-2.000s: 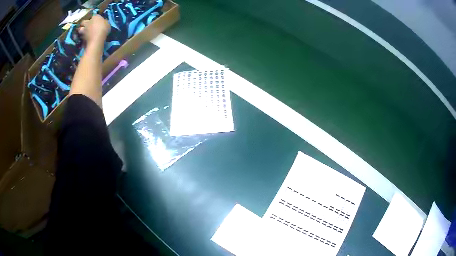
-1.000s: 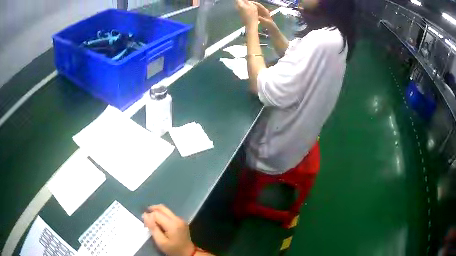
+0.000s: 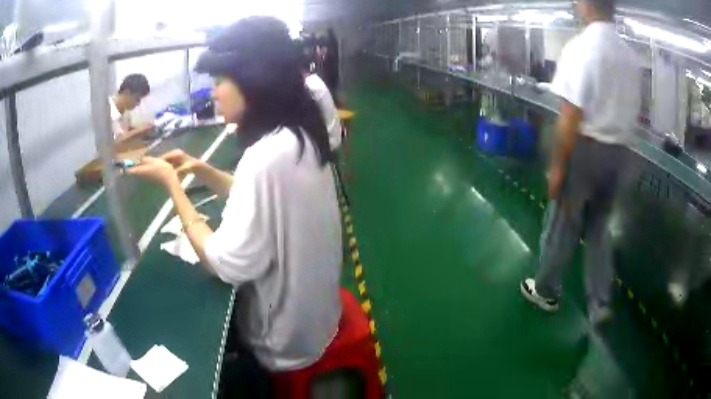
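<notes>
Neither of my hands is in the picture. Nearest in front of me at the lower left, a white bottle [image 3: 109, 349] with a metallic top stands on the dark green bench [image 3: 187, 308]. A small stack of white wipes [image 3: 159, 367] lies beside it. White backing paper [image 3: 93, 383] is cut off by the bottom edge. A blue plastic tote [image 3: 92, 269] at the left holds black-and-turquoise devices [image 3: 33, 273].
A seated person [image 3: 273, 234] on a red stool [image 3: 355, 351] holds a small item at the bench. Another person [image 3: 596, 117] stands in the right aisle. A third person [image 3: 129, 105] sits farther back. A metal post [image 3: 105, 117] rises beside the tote.
The view has swung right and up toward the aisle. The hand and label sheets seen one second ago are out of view. The tote and bottle now sit lower and farther left.
</notes>
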